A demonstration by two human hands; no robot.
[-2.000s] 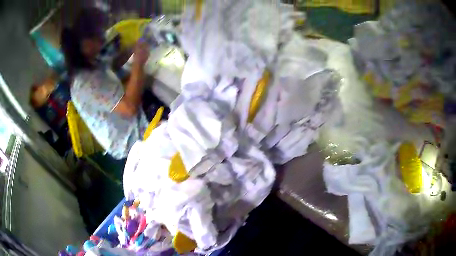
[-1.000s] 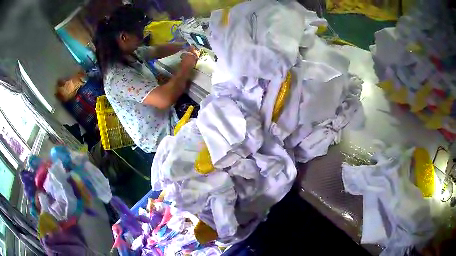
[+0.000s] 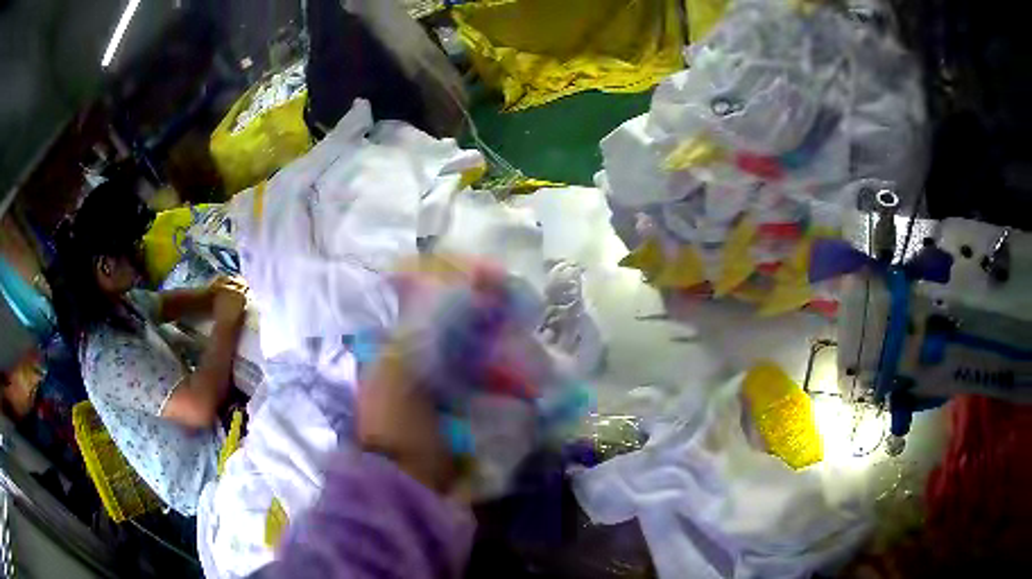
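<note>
My left hand [image 3: 398, 413], blurred and in a purple sleeve cover, holds a multicoloured bundle [image 3: 487, 339] of purple, red, teal and white pieces in front of the white heap. A white fabric piece [image 3: 702, 486] lies on the table left of the needle area. A bright yellow piece [image 3: 783, 416] lies on it, close beside the lit needle area. My right hand is not in view.
The sewing machine head [image 3: 962, 339] with a purple bow is at the right. Heaps of white fabric [image 3: 340, 215] lie at the left. A rear heap [image 3: 781, 102] has coloured points. Red fabric [image 3: 985, 481] is at lower right. A person [image 3: 142, 362] sits at far left.
The view has swung right, showing the machine head. My left sleeve and the multicoloured bundle have moved from the lower left, by the blue bin, up and right over the table.
</note>
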